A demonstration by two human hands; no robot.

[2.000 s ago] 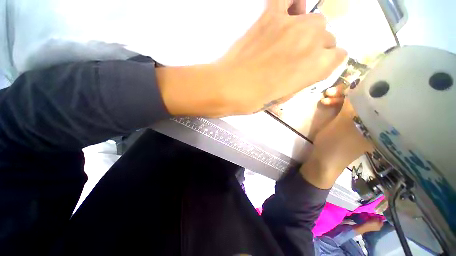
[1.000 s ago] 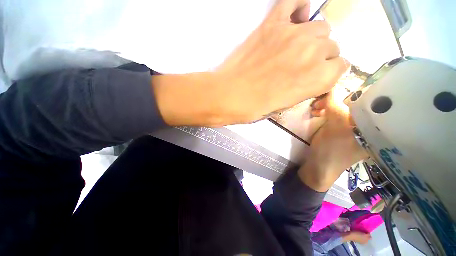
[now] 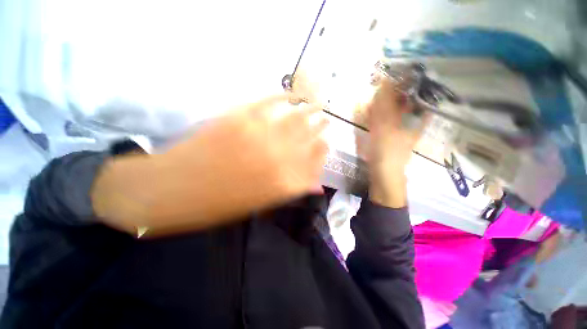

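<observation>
White fabric (image 3: 161, 58), very bright, covers the left and upper left; its edges are hard to tell from the white table. My left hand (image 3: 257, 151) is blurred, in front of the fabric near the table's front edge; its fingertips and anything in them are unclear. My right hand (image 3: 385, 132) is blurred and raised beside the needle area (image 3: 402, 77) under the machine head; what its fingers touch or hold cannot be told. The sewing machine head (image 3: 502, 109), cream with blue, is blurred at the right.
Dark snips (image 3: 457, 177) lie on the table right of my right hand. The ruler strip (image 3: 344, 166) shows between my hands at the front edge. Bright pink fabric (image 3: 450, 257) hangs at the lower right, near another person's arm (image 3: 547, 247).
The view has shifted and blurred. My hands have moved apart; the left is lower and further left, the right is raised by the needle area. The snips now show more fully.
</observation>
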